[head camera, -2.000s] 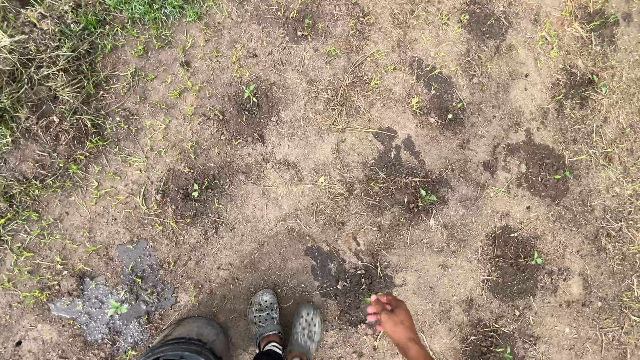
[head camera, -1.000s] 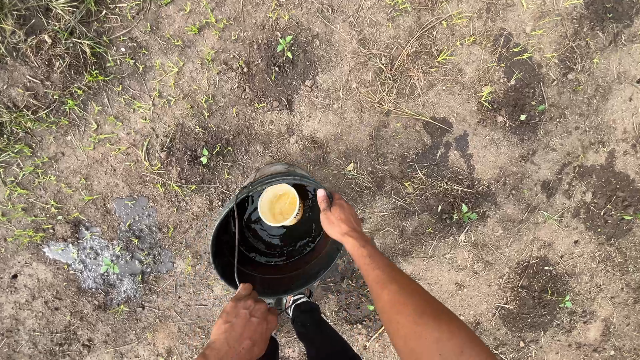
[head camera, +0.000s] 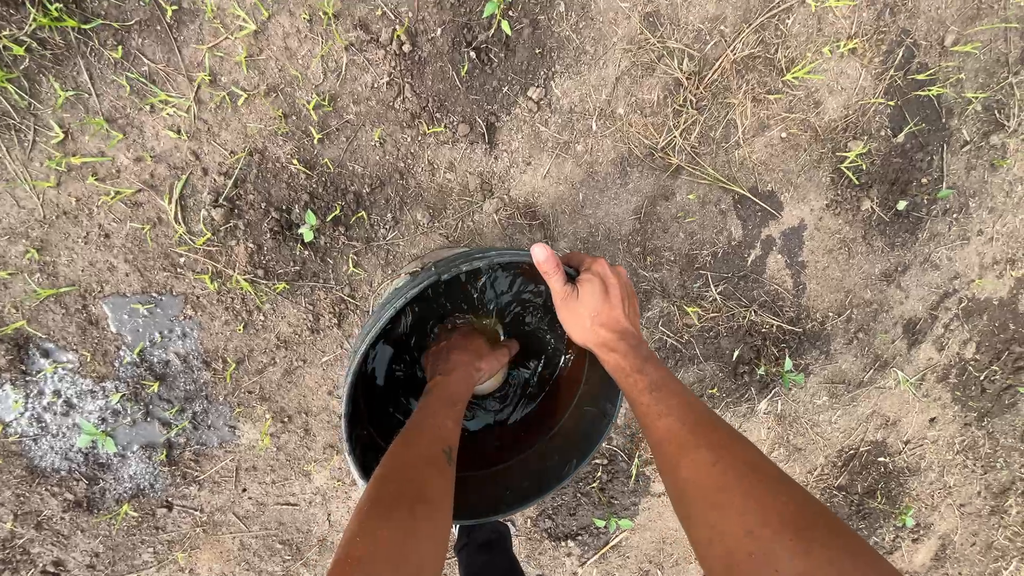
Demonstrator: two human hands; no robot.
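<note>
A round black bucket [head camera: 528, 480] stands tilted below me, with dark water [head camera: 544, 384] in it. My right hand [head camera: 596, 304] grips its upper right rim, thumb on top of the edge. Inside the bucket, my left hand [head camera: 468, 356] is closed on a pale cup [head camera: 492, 382], which sits partly in the water; my fingers hide much of it. Ripples spread around the cup.
Small green seedlings grow in the soil: one [head camera: 309, 226] above left of the bucket, another [head camera: 96, 437] in a foamy wet puddle [head camera: 172, 384], others [head camera: 790, 374] to the right. Dry grass [head camera: 688, 120] lies at upper right. A dark-clothed leg [head camera: 486, 550] shows below the bucket.
My left hand has moved from the bucket's near side into it and taken hold of the cup, which floated free one second ago. My right hand stays on the rim.
</note>
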